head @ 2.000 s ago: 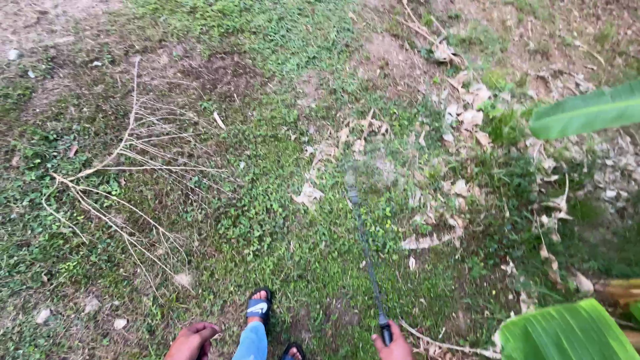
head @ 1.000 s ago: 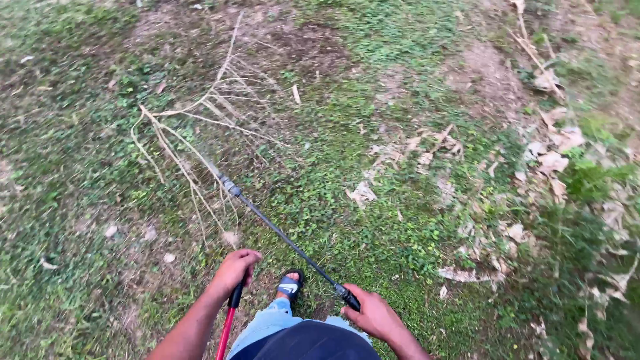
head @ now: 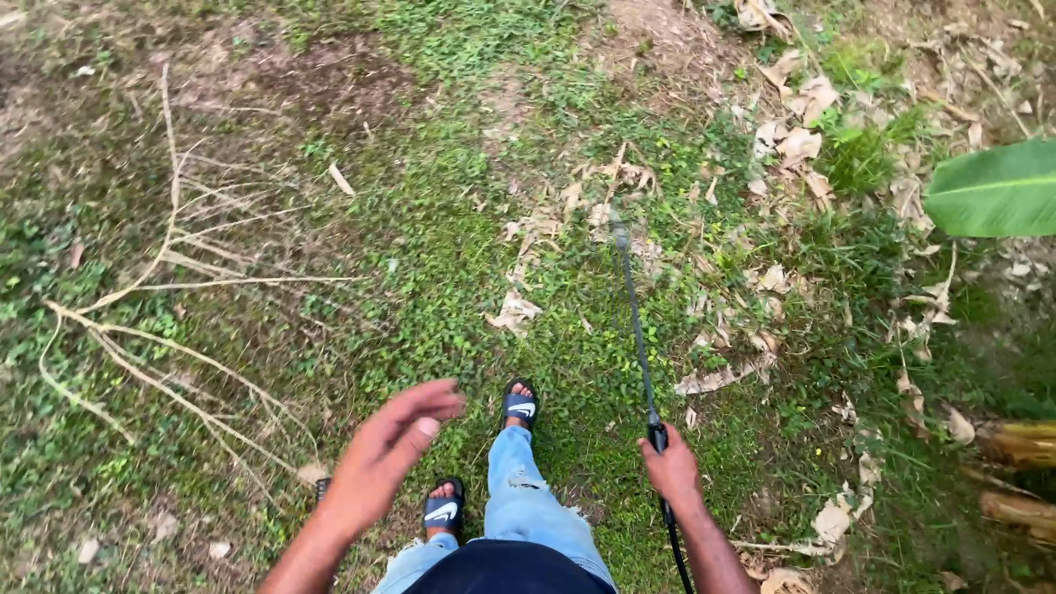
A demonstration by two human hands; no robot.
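My right hand (head: 672,468) grips the black handle of a long thin spray wand (head: 639,338), which points forward over the grass. At its tip a blurred haze shows, and a black hose (head: 675,540) runs back below the hand. My left hand (head: 400,454) is raised left of my legs, fingers apart and holding nothing. Just beside its wrist, the end of a black ribbed grip (head: 322,488) shows; the rest of it is hidden by the forearm.
A dry branched stick (head: 169,239) lies on the grass at the left. Dry leaves (head: 800,144) litter the right side. A broad green leaf (head: 994,190) juts in at the right edge, above cut-looking brown stems (head: 1023,445). My sandalled feet (head: 520,404) are on the grass.
The wand has swung from over the dry branch at the left to the leaf-strewn grass at the right. My left hand, which was on a black grip with a red rod, has come off it.
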